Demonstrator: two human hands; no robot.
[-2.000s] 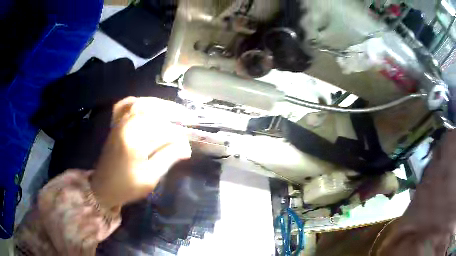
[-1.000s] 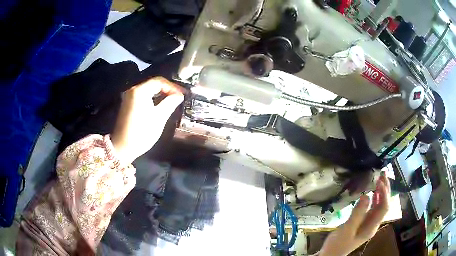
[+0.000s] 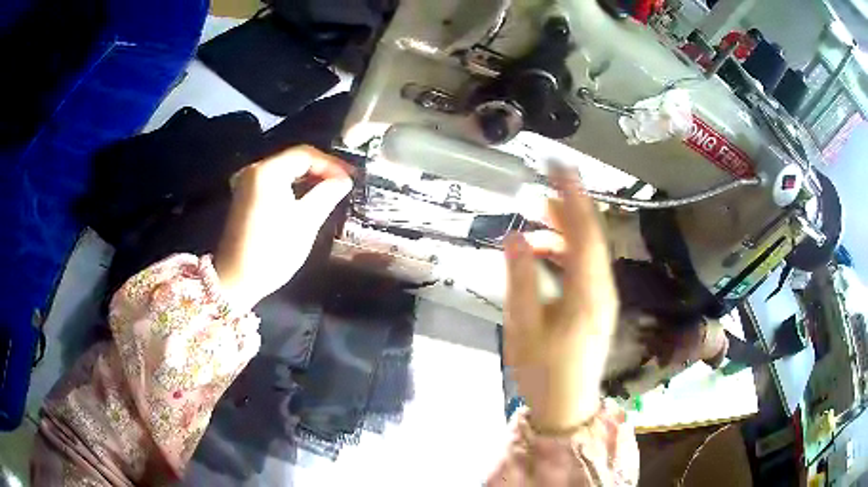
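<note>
My left hand (image 3: 276, 214) is at the needle end of the machine, thumb and fingertips pinched on the edge of a black fabric panel (image 3: 200, 224). The fingers hide the needle and presser foot. My right hand (image 3: 566, 295), slightly blurred, is raised over the machine arm beside the slide buckle (image 3: 495, 226), fingers apart. Whether it touches the black binding tape (image 3: 666, 238) behind it cannot be told. The tape is partly hidden by this hand. A stack of dark panels (image 3: 357, 371) with stepped edges lies below the needle area.
The off-white machine head (image 3: 628, 57) stands above, with the pale lamp (image 3: 457, 157) on its gooseneck and the handwheel (image 3: 820, 224) at right. Blue sheeting (image 3: 105, 124) is at left. A flat black piece (image 3: 266, 67) lies at upper left. A cardboard box (image 3: 700, 461) is at lower right.
My right hand has moved up and left from the lower right to above the machine arm, now covering part of the tape and the blue loops. My left hand has hardly moved since one second ago.
</note>
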